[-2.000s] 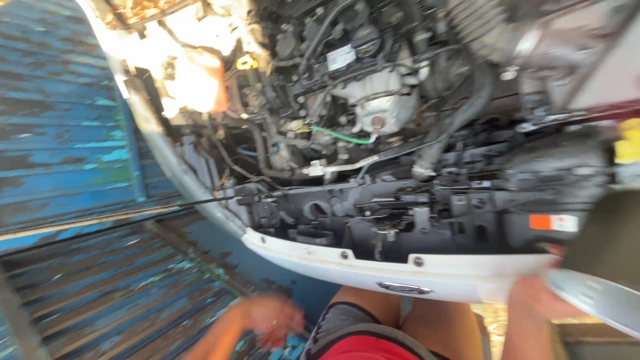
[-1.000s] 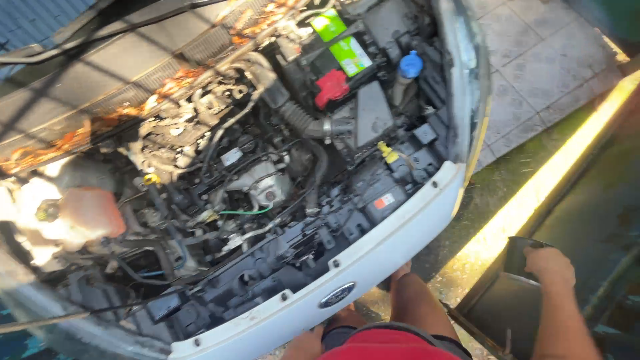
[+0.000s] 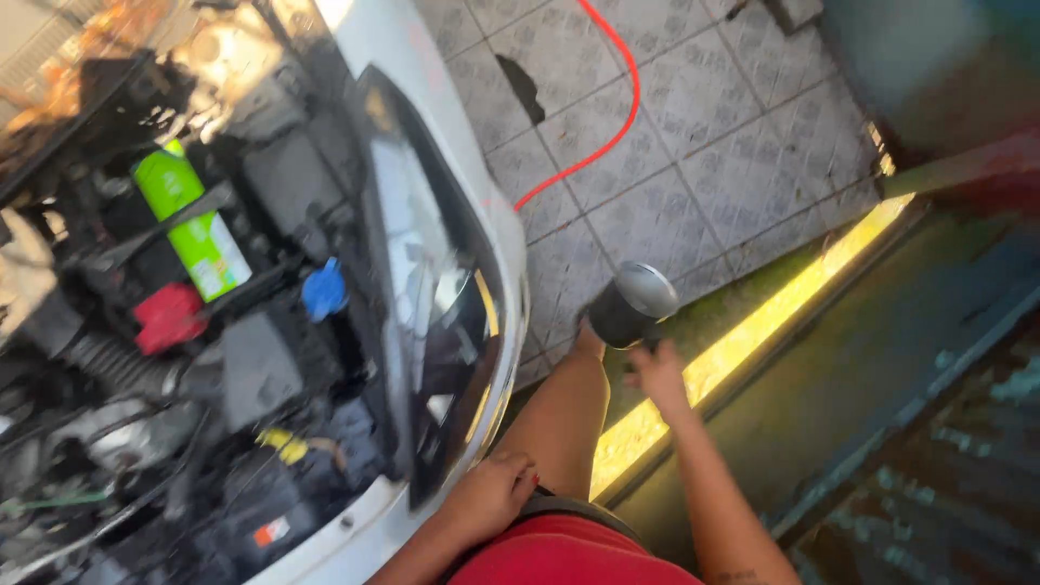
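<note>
My right hand grips the handle of a dark container with a silver-grey lid, perhaps a jug or mug, held over the tiled floor near my leg. My left hand rests at the waist of my shorts beside the car's front corner, its fingers loosely curled and with nothing visible in it. To the left lies the car's engine bay, with a blue reservoir cap, the battery with a green label, a red terminal cover and a yellow dipstick handle.
The car's headlight and white fender stand between the engine bay and the floor. A red hose curves over the grey tiles. A dark ledge with a sunlit yellow strip runs along the right.
The view has swung far to the right, from the engine bay to the headlight and tiled floor. My right hand has moved with the dark container to beside my leg.
</note>
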